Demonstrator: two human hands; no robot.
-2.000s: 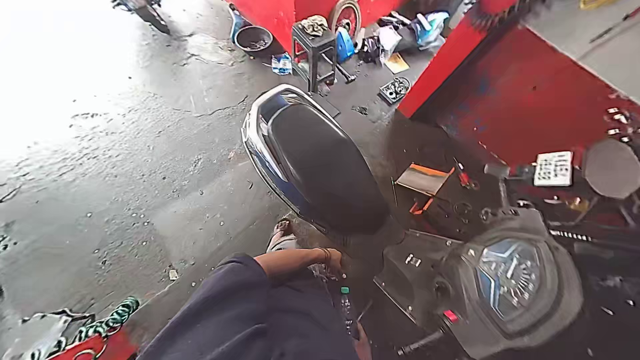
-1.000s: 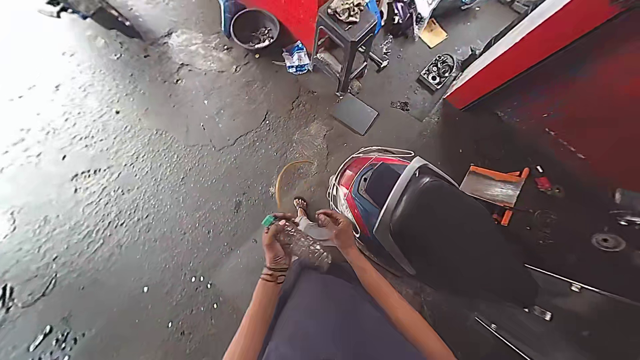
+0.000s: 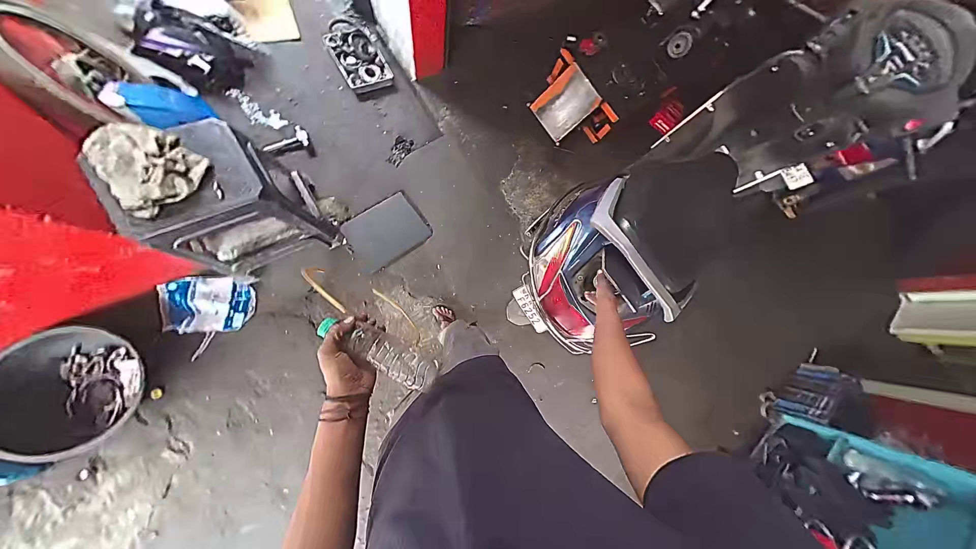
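My left hand [image 3: 345, 354] is closed around the neck end of a clear plastic bottle [image 3: 396, 360] with a green cap [image 3: 326, 327], tilted over my lap. My right arm stretches forward, and my right hand [image 3: 601, 288] is at the opening in the rear of a scooter [image 3: 560, 267], just behind its black seat [image 3: 671, 221]. The fingers are small and partly lost against the dark opening, so whether they grip anything is unclear. A yellow hose or strip [image 3: 324, 292] lies on the ground beyond the bottle.
A black stool [image 3: 221, 164] with a rag [image 3: 145, 168] stands at left, above a basin of parts [image 3: 136, 412]. A grey flat panel [image 3: 386, 231], a tray of parts [image 3: 358, 57] and an orange stand [image 3: 566, 103] are ahead. A teal crate [image 3: 907, 457] sits at lower right.
The view has swung strongly. My right hand has left the bottle and reached out to the scooter's rear. My left hand still holds the bottle, which both hands were at one second ago.
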